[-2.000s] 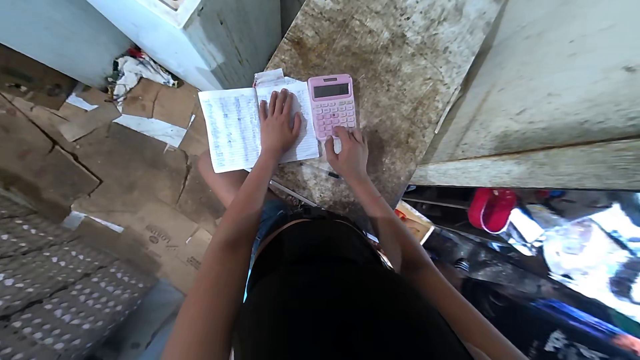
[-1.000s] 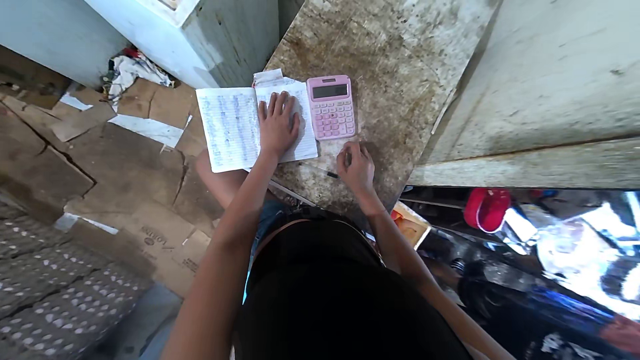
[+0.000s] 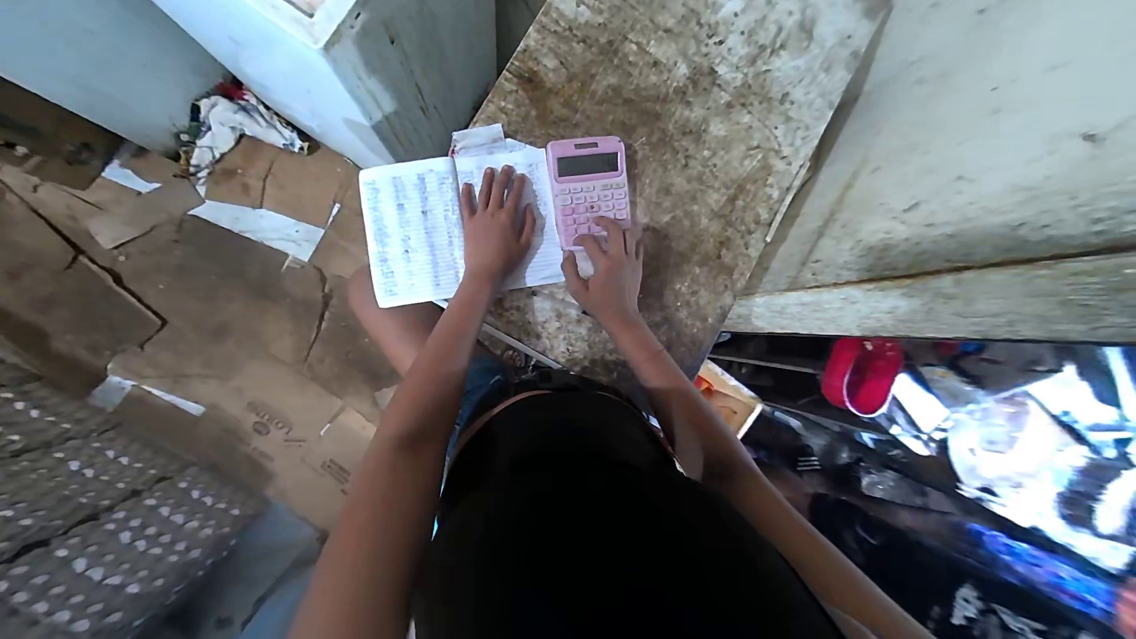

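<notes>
An open notebook point(image 3: 413, 232) with handwritten, lined pages lies on a stained tabletop point(image 3: 683, 115), its left page reaching past the table's edge. My left hand point(image 3: 497, 222) rests flat on the right page with its fingers spread. Against the notebook's right side lies a pink calculator point(image 3: 588, 182) with a grey display at its top. My right hand point(image 3: 612, 271) is over the calculator's lower keys, fingers bent and apart, with fingertips on or just above them. It grips nothing. A small folded paper point(image 3: 478, 139) sticks out at the notebook's top edge.
Flattened cardboard point(image 3: 222, 302) covers the floor at left, with a crumpled cloth point(image 3: 235, 129) near a pale blue cabinet point(image 3: 417, 71). A worn whitish panel point(image 3: 976, 177) borders the table at right. Below it are a red container point(image 3: 861, 373) and a small wooden box point(image 3: 729, 395).
My right hand has moved up from below the calculator back onto its lower keys, where it also was two seconds ago. My left hand has stayed on the notebook.
</notes>
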